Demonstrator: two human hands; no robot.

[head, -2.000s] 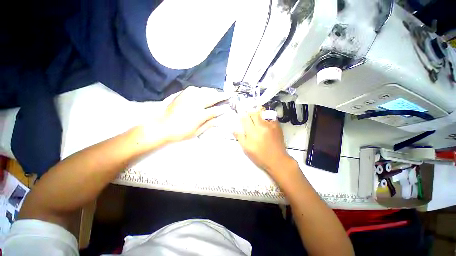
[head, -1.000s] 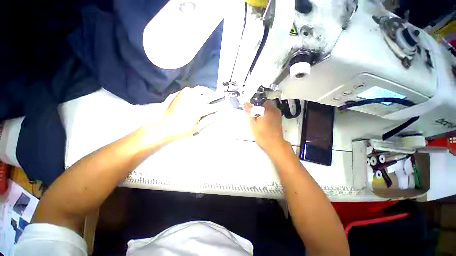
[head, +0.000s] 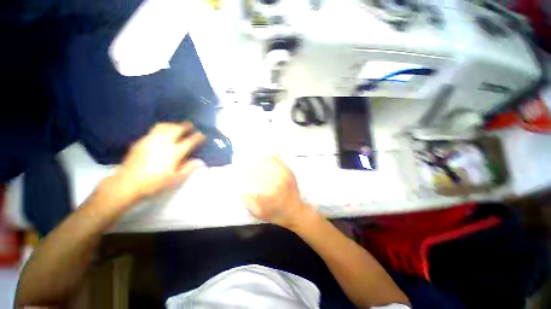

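Note:
Dark navy cloth (head: 121,108) lies left of the sewing machine head, and its near corner reaches toward the table middle. My left hand (head: 156,158) is at this corner, with the cloth between thumb and fingers; the grip is blurred. My right hand (head: 273,192) is over the white table near its front edge, apart from the navy cloth. Its fingers look curled, but glare and blur hide whether they hold anything. The white sewing machine (head: 326,72) stands beyond the hands. Its needle area is washed out.
A black smartphone (head: 355,134) lies right of black scissor handles (head: 309,111). An open accessory box (head: 459,166) with small items stands at the right. A red and black item (head: 423,241) is below the table edge. The white table (head: 320,172) has a front edge.
Both hands have moved away from the needle toward me, left hand leftward with the cloth corner. They are now apart. The view has shifted right, with the machine appearing further left.

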